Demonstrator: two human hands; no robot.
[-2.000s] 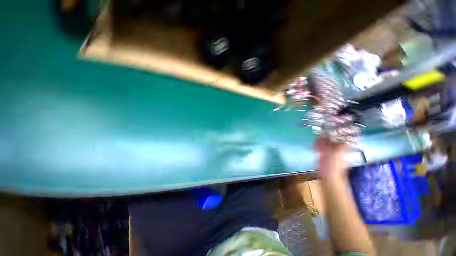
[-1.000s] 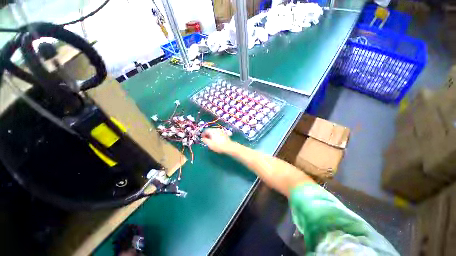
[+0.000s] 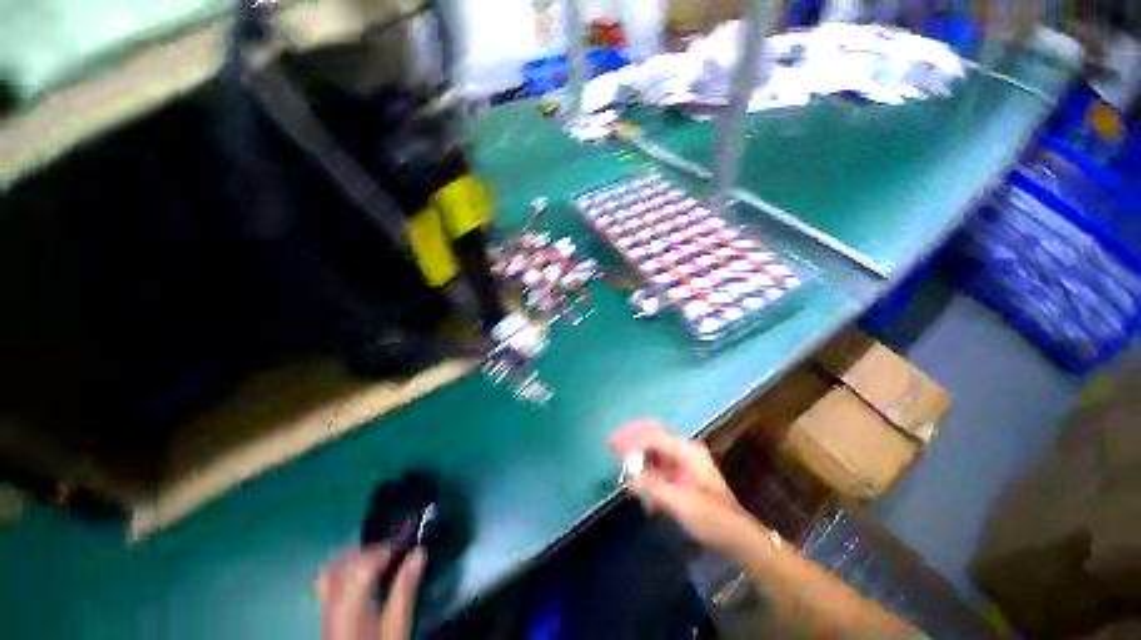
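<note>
My right hand [image 3: 682, 481] is over the bench's front edge, its fingers closed on a small white wired component [image 3: 633, 465]. My left hand [image 3: 369, 594] is at the bottom, partly cut off, with fingers and thumb at the near side of a black housing [image 3: 407, 513] on the green bench. Blur hides whether it grips the housing. The power screwdriver [image 3: 448, 228], black with yellow bands, hangs before the carton, silvery-white bits [image 3: 517, 338] around its nose. A loose wired parts pile [image 3: 547, 269] lies beside a clear blister tray [image 3: 688, 256] of white and red parts.
A large open carton [image 3: 300, 431] with a dark interior fills the left. A metal upright [image 3: 738, 113] stands behind the tray. White wrapped material [image 3: 826, 65] lies farther along the bench. A cardboard box [image 3: 863, 419] and a blue crate [image 3: 1051, 269] are on the floor at right.
My right hand has drawn back from the parts pile towards the bench's front edge, with a white component in its fingers. My left hand has come into view at the black housing. The camera view has shifted.
</note>
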